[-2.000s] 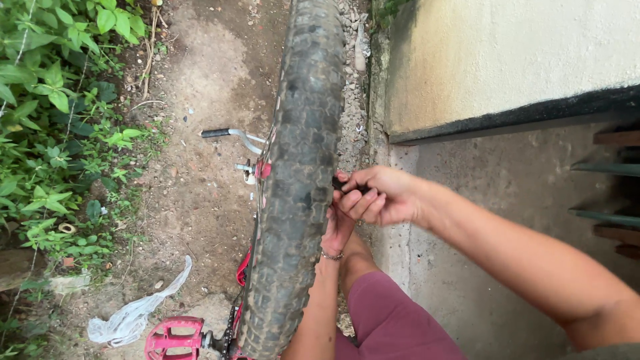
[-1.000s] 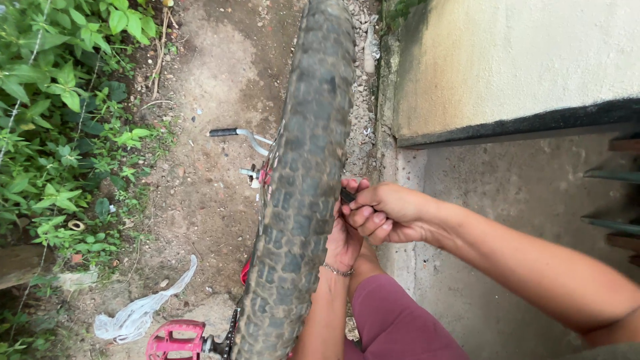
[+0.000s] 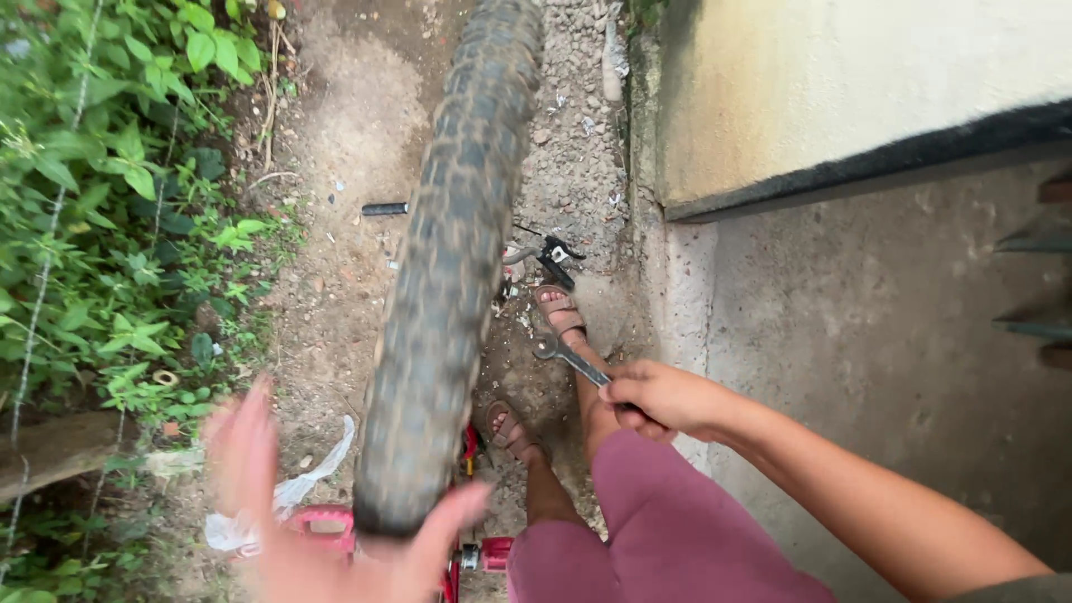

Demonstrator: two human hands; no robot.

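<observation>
A knobby bicycle tire [image 3: 456, 243], dusty and blurred, stands upright through the middle of the view. My left hand [image 3: 335, 511], also blurred, is spread around the tire's near end with thumb and fingers apart; whether it touches the rubber I cannot tell. Right of the wheel, my right hand [image 3: 649, 402] grips a metal wrench [image 3: 574, 360] whose jaw end points up and left, apart from the tire. Below are the bicycle's pink pedals [image 3: 496, 554], a handlebar grip [image 3: 385, 208] at the left and a brake lever [image 3: 559, 251] at the right.
Green plants [image 3: 126, 176] with wire strands line the left side. A plastic bag [image 3: 314, 477] lies on the dirt. My sandalled feet [image 3: 559, 311] stand right of the wheel. A pale wall [image 3: 837, 92] with a dark lower edge and a concrete floor [image 3: 837, 335] are at the right.
Both hands were together at the tire's right side. My left hand has moved across to the tire's near end, and my right hand has drawn away from the wheel with the wrench.
</observation>
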